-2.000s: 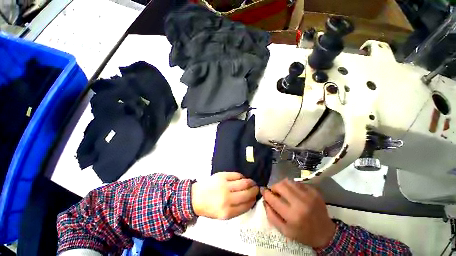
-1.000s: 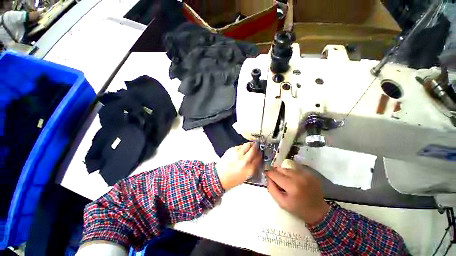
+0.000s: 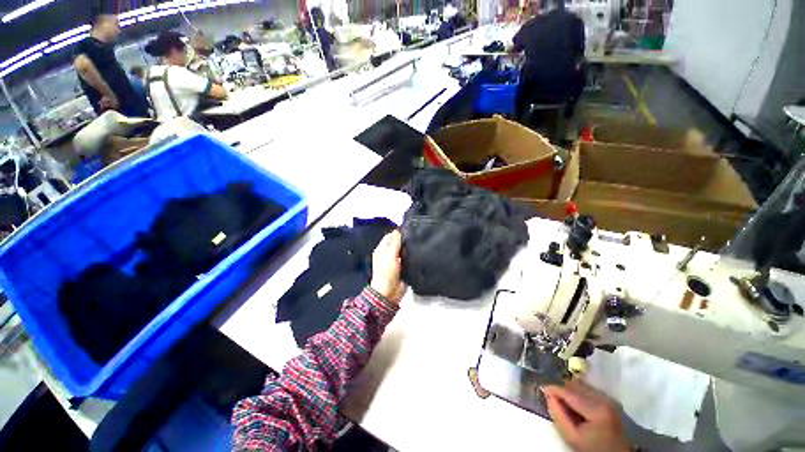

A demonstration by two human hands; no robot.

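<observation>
My left hand point(image 3: 387, 267) is at the left edge of the ruffled dark grey cloth pile point(image 3: 459, 238), beside the stack of black cloth pieces point(image 3: 322, 278). Its fingers are partly hidden against the cloth, and a firm grip cannot be told. A small pale tag shows on the black stack. My right hand point(image 3: 587, 419) is low in the picture, in front of the sewing machine's needle area, with its fingertips by the shiny bed plate point(image 3: 516, 366). No cloth shows in it. The cream-white machine head point(image 3: 552, 296) stands above the plate. No black piece shows under the needle.
A blue plastic crate point(image 3: 296, 216) with black pieces is at the left. Open cardboard boxes point(image 3: 658, 181) stand behind the machine. A white cloth piece point(image 3: 653, 388) lies under the machine arm. Several people are at long tables farther back.
The view has tilted up and widened. My left hand has moved from the needle to the grey pile. The black piece at the needle is out of sight. My right hand remains near the bed plate.
</observation>
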